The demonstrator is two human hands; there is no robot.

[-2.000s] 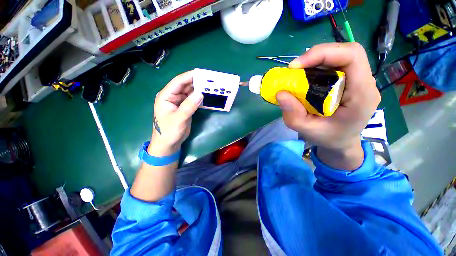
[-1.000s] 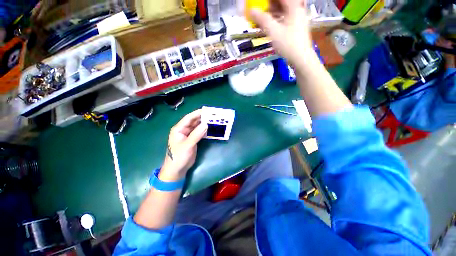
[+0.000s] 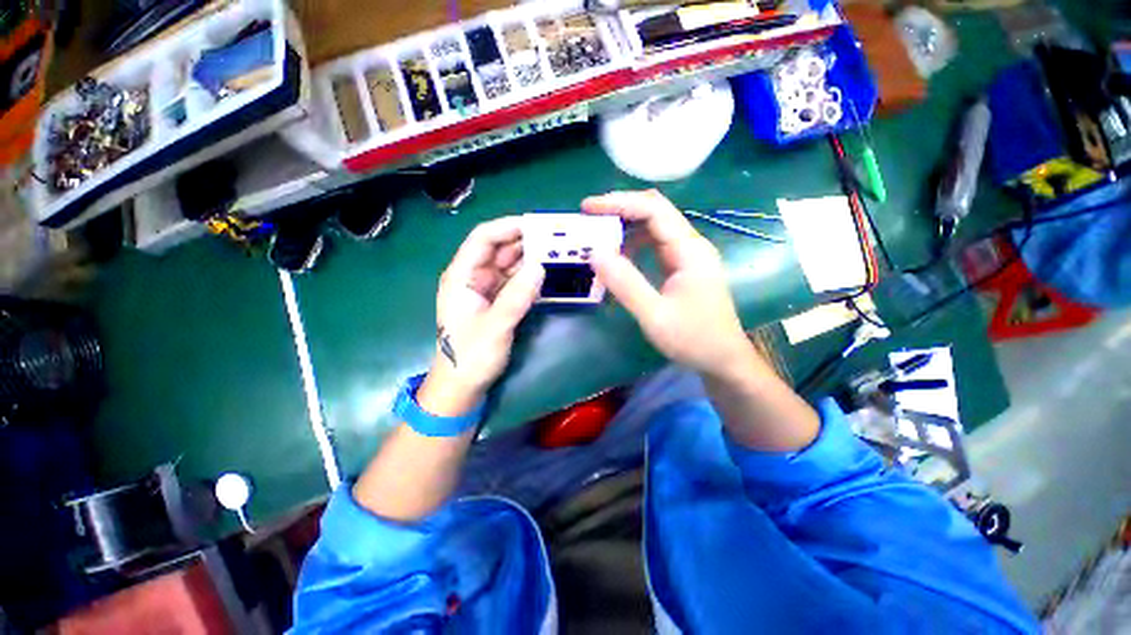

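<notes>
A small white device with a dark rectangular screen and small buttons is held above the green mat. My left hand grips its left side, with the thumb by the screen. My right hand holds its right side, fingers at the upper right corner and thumb near the buttons. The screen faces up toward me. The underside of the device is hidden. The yellow bottle is not in view.
Behind stand a parts organizer tray with a red edge, a bin of metal pieces, a round white lid and a blue bin of rings. Tweezers and white paper lie right. A metal fixture is lower right.
My right hand held the yellow bottle at the device, then reached with it to the back of the bench. Now it is back without the bottle and holds the device with my left hand.
</notes>
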